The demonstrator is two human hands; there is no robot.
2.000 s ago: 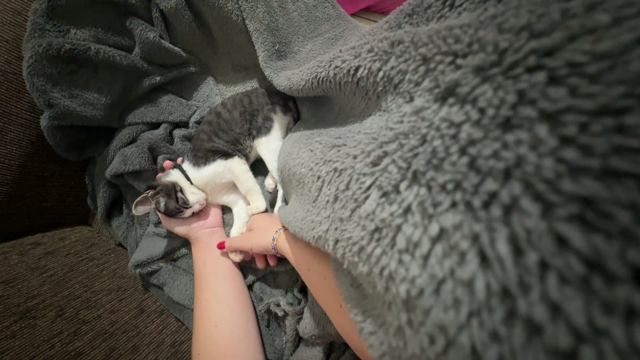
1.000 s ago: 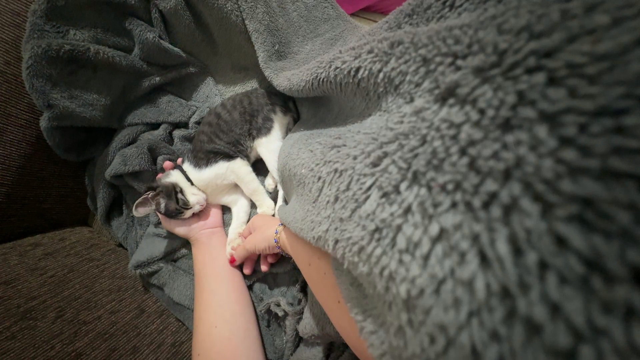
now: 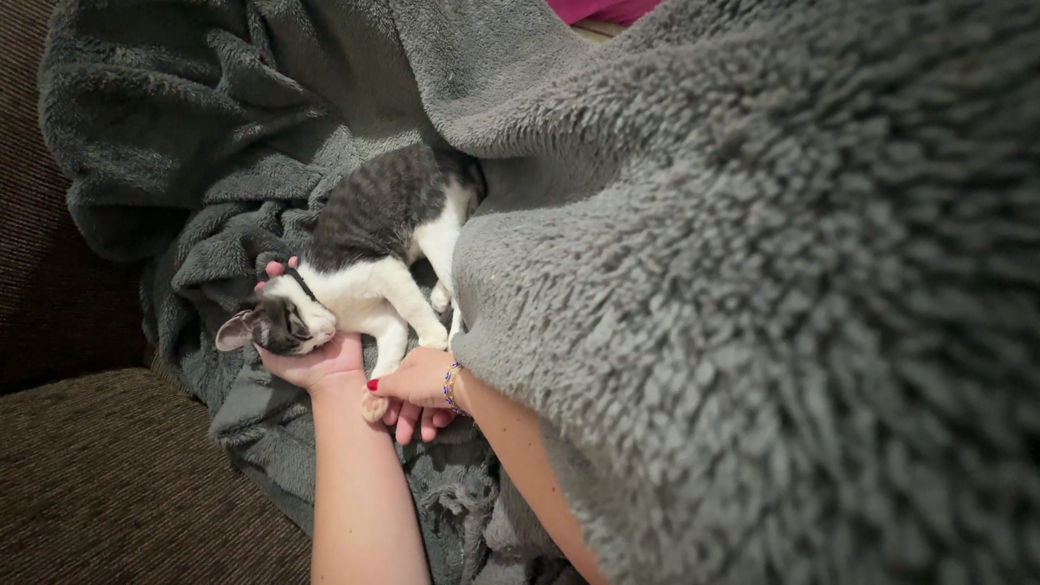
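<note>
A grey tabby and white cat [image 3: 382,211] lies on its side on a grey fleece blanket [image 3: 268,171], its eyes apparently closed and a dark collar round its neck. My left hand [image 3: 321,361] is palm up under the cat's head, with fingertips showing behind the neck. With thumb and fingers, my right hand [image 3: 414,386] holds one front paw [image 3: 374,406] of the cat. A beaded bracelet [image 3: 452,390] circles the right wrist. The other front paw rests just above the right hand. The blanket hides part of the cat's hind end.
Raised folds of the fleece blanket fill the right side and cover part of my right forearm. Brown ribbed sofa upholstery [image 3: 122,479] lies at the left and lower left. A pink cloth [image 3: 605,10] shows at the top edge.
My right thumb and fingers have shifted a little around the cat's front paw, whose underside now shows. My left hand stays under the head.
</note>
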